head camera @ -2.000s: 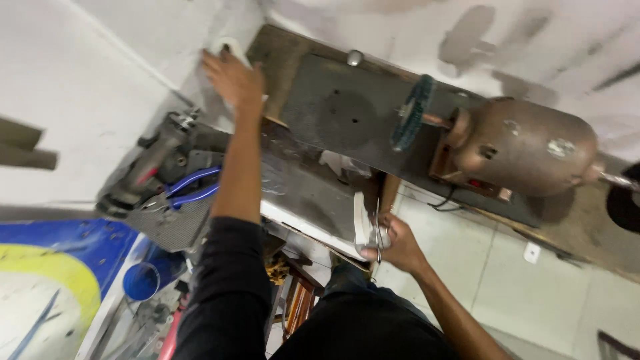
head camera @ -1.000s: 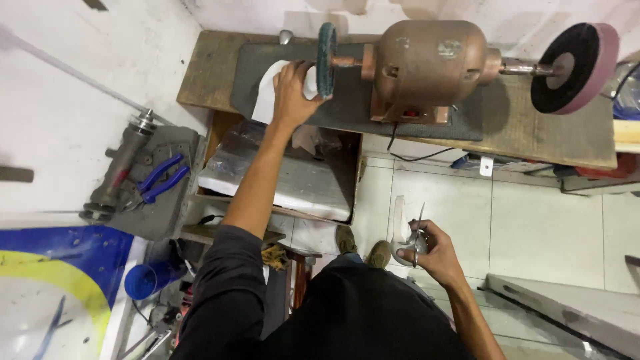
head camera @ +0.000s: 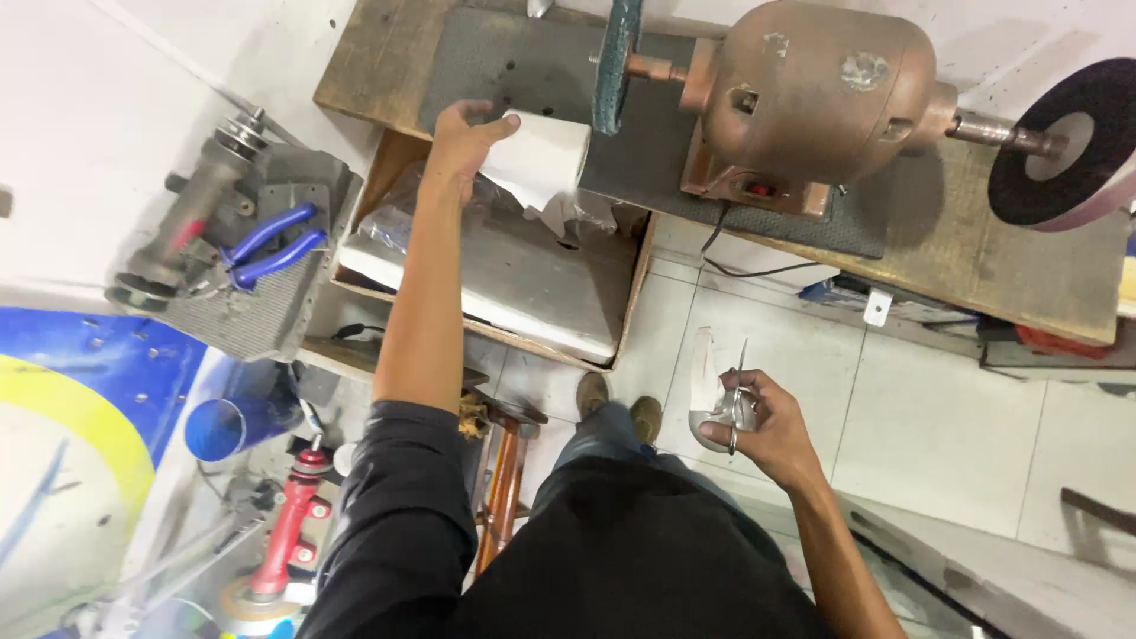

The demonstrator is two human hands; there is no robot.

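Note:
My left hand (head camera: 466,146) is on a white paper roll (head camera: 543,153), its thumb across the roll's left end, at the front edge of the wooden bench (head camera: 377,62). Just right of the roll stands the green abrasive wheel (head camera: 615,67) of a brown bench polishing motor (head camera: 821,84). Lower right, my right hand (head camera: 768,426) holds a pair of scissors (head camera: 738,399), blades pointing up, together with a grey rounded piece (head camera: 710,429) that has a whitish strip (head camera: 704,368) standing from it. What the grey piece is, I cannot tell.
Below the bench is an open cardboard box (head camera: 632,306) with plastic-wrapped contents. Blue-handled pliers (head camera: 275,244) lie on a ribbed grey surface at left, beside a metal tool (head camera: 191,217). A blue cup (head camera: 216,429) and a red tool (head camera: 291,524) are lower left. A pink-edged wheel (head camera: 1065,146) juts out right.
My left hand has moved from the bench's left end to the white roll near the green wheel. My right hand still holds the scissors. The view has shifted largely.

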